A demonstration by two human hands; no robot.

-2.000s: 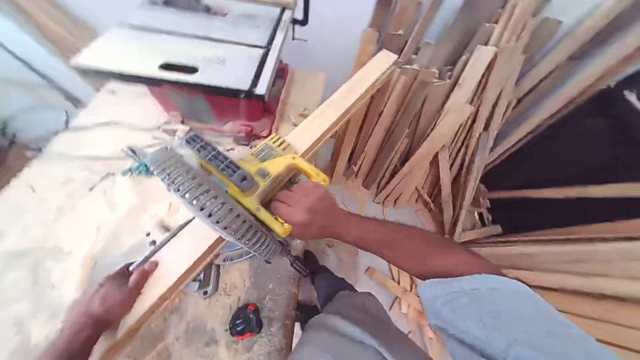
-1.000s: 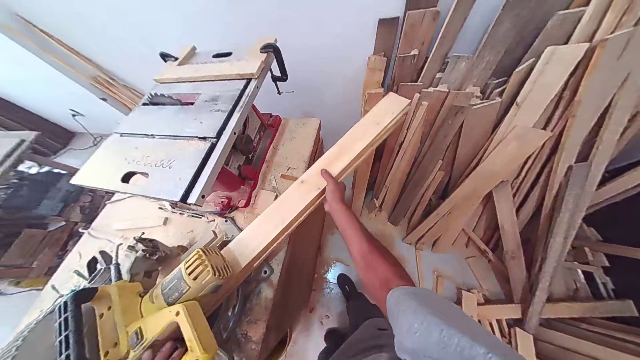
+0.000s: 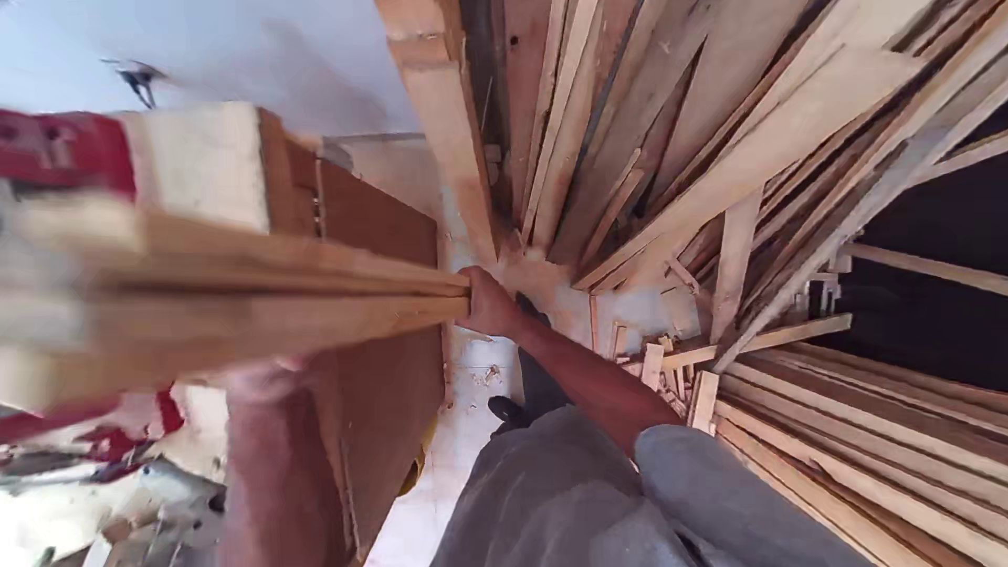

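Two or more wooden boards (image 3: 339, 315) lie together across the left half of the view, blurred at their near left part. My right hand (image 3: 490, 303) grips their far right end, with the forearm reaching in from the lower right. Under the boards, my left hand (image 3: 272, 374) is mostly hidden and blurred, so its fingers do not show; its forearm rises from the bottom left. Beside them stands the brown side of a wooden workbench (image 3: 386, 228).
Many boards (image 3: 630, 134) lean against the wall ahead and to the right. More planks (image 3: 866, 417) lie stacked at lower right. Wood offcuts (image 3: 661, 366) litter the floor near my foot. Part of a red machine (image 3: 71, 153) is at the left.
The yellow circular saw seen in my right hand earlier is no longer in view. My right hand now holds the boards' end. The view has turned down and to the right.
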